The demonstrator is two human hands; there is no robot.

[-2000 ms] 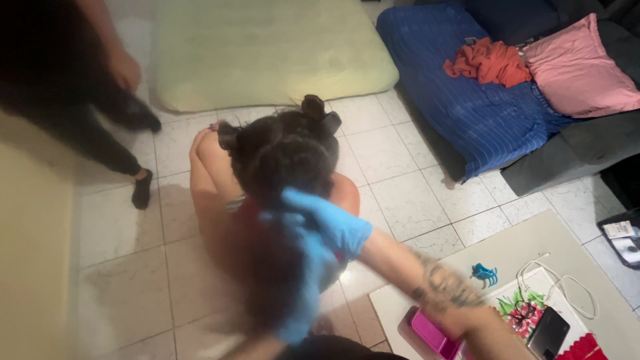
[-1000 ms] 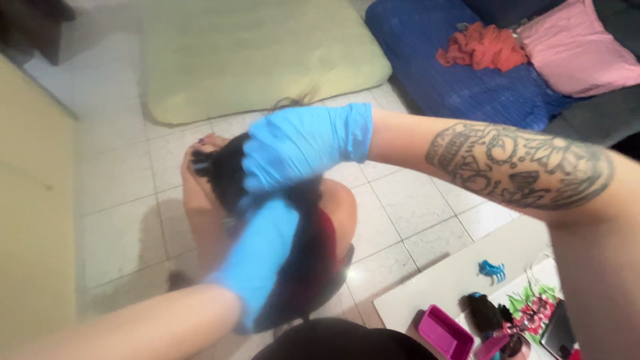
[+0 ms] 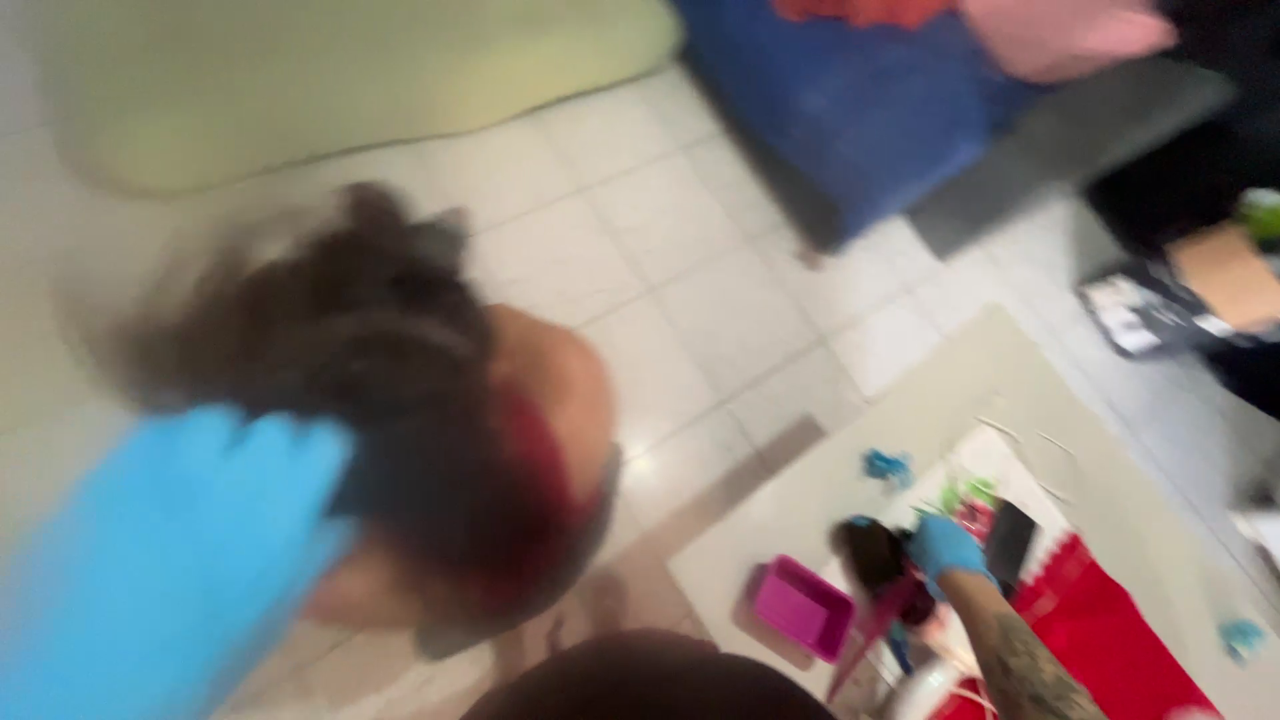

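My left hand (image 3: 190, 540), in a blue glove and blurred, lies against the dark hair (image 3: 330, 330) of a seated person in a red top; whether its fingers grip a lock cannot be told. My right hand (image 3: 948, 550), also gloved in blue, is over the table among small items, beside a dark hairbrush-like object (image 3: 870, 552) and a black phone (image 3: 1010, 540). What its fingers hold is hidden. A magenta plastic tray (image 3: 803, 608) sits left of it, and a blue hair claw clip (image 3: 886, 466) is above.
The pale table (image 3: 960, 390) also bears a red cloth (image 3: 1120, 630) and another blue clip (image 3: 1241, 638). A green mattress (image 3: 350, 90) lies on the tiled floor. A sofa with a blue cover (image 3: 850, 110) stands at the upper right.
My right hand has moved from the person's hair to the table at the right. My left hand remains by the hair. The view has shifted toward the table.
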